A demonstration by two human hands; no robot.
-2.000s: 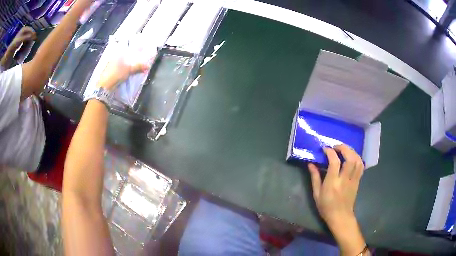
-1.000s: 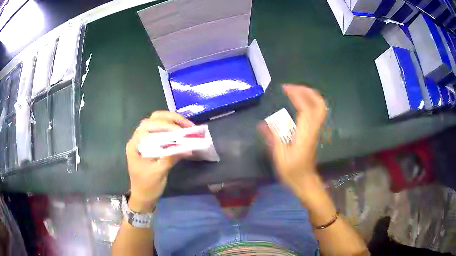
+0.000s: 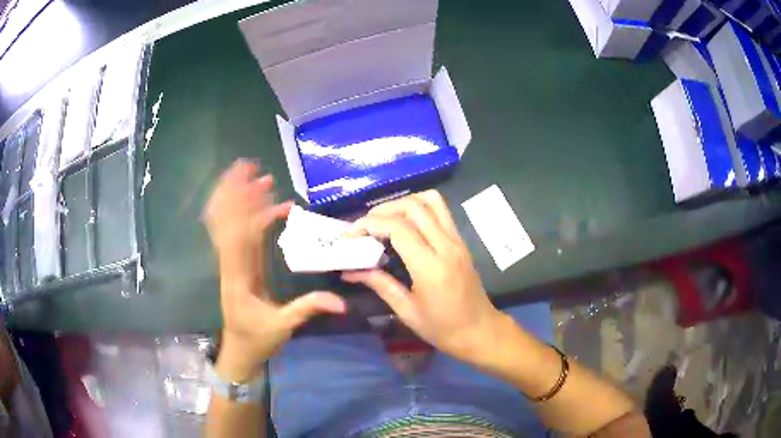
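Observation:
My right hand is closed on the right end of a wrapped product, a white packet with faint print, held just in front of the open box. My left hand is beside the packet's left end, slightly blurred, fingers and thumb spread, holding nothing. The retail box stands open on the table, its pale box lid up at the back and small side flaps out. A glossy blue insert fills it. A white label sheet lies flat to the right of my right hand.
The dark green table has a pale edge rail at the far left. A clear blister tray with white packets in some cells lies at left. Stacked cartons, blue and white, are at right. A red stool is below the table's right edge.
The packet has passed from my left hand to my right. My left hand has opened and moved off it. The label sheet, a second ago by my right hand, now lies on the table.

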